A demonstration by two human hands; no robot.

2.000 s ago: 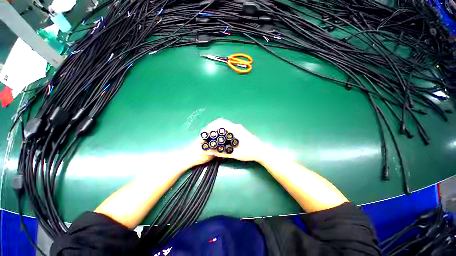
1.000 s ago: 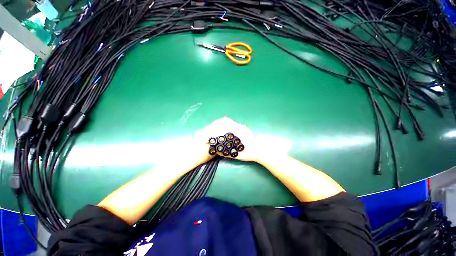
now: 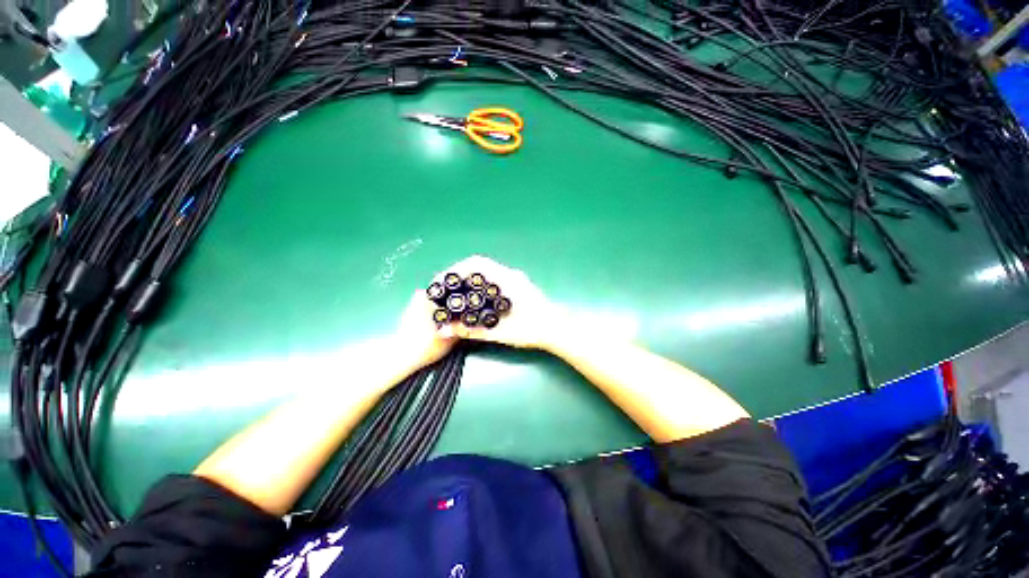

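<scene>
A bundle of several round connectors [image 3: 466,301] is gathered at the middle of the green table [image 3: 339,215], ring-like faces turned up toward me. My left hand [image 3: 424,326] grips the bundle from the left and my right hand [image 3: 521,311] from the right. Both hands are overexposed, so single fingers are hard to tell. The bundle's black cables [image 3: 406,420] hang below my hands and run down left toward my body.
Orange-handled scissors [image 3: 493,129] lie beyond my hands. A pile of black harnesses [image 3: 282,68] curves along the far side, with moulded splitters [image 3: 144,296] at the left. Cables with connectors [image 3: 817,339] reach down at the right. A blue crate [image 3: 863,435] with cables is below the right edge.
The view has shifted, so scissors and table contents appear further left. Both hands still hold the connector bundle, whose faces sit in a slightly different arrangement.
</scene>
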